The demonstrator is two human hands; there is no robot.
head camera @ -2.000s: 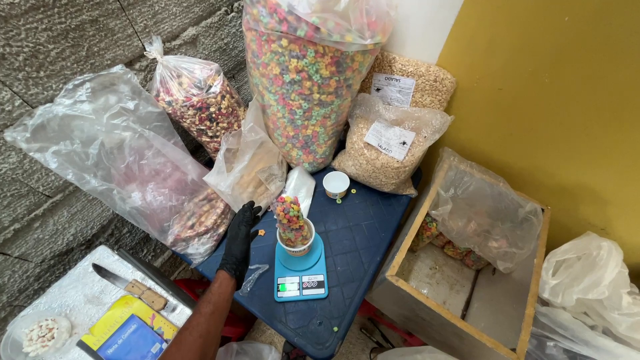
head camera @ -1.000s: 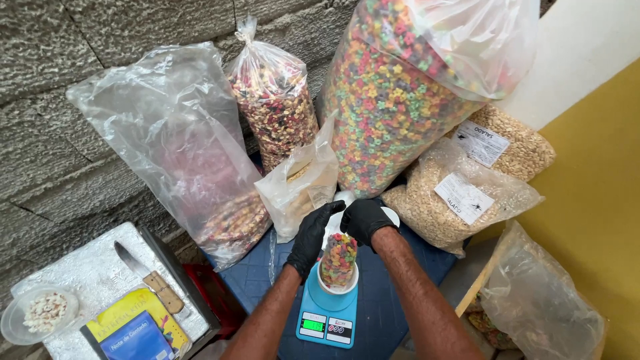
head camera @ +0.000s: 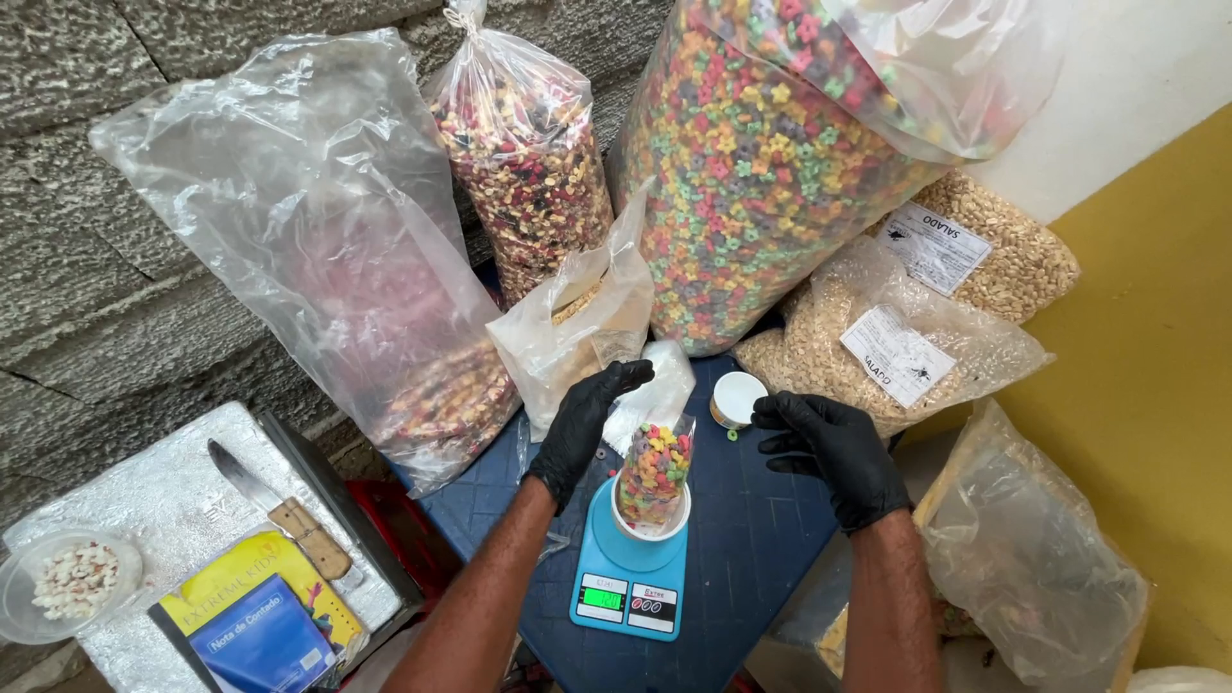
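Note:
A small clear bag of colourful cereal stands upright in a white cup on a blue digital kitchen scale with a lit green display. My left hand, in a black glove, is raised beside the bag's upper left, holding nothing visible, near a bundle of clear plastic bags. My right hand, also black-gloved, hovers right of the scale with fingers apart and empty. Close to its fingertips sits a white tub, with a loose cereal ring next to it.
Behind are a large bag of coloured cereal, a tied bag of mixed cereal, a half-collapsed clear bag, an open bag and labelled grain bags. At left, a knife and popcorn bowl rest on a foil-covered surface.
Both hands were together just behind the cup one second ago; they have moved apart, the right one to the right. Two seconds ago only the left hand was in view. The view has shifted.

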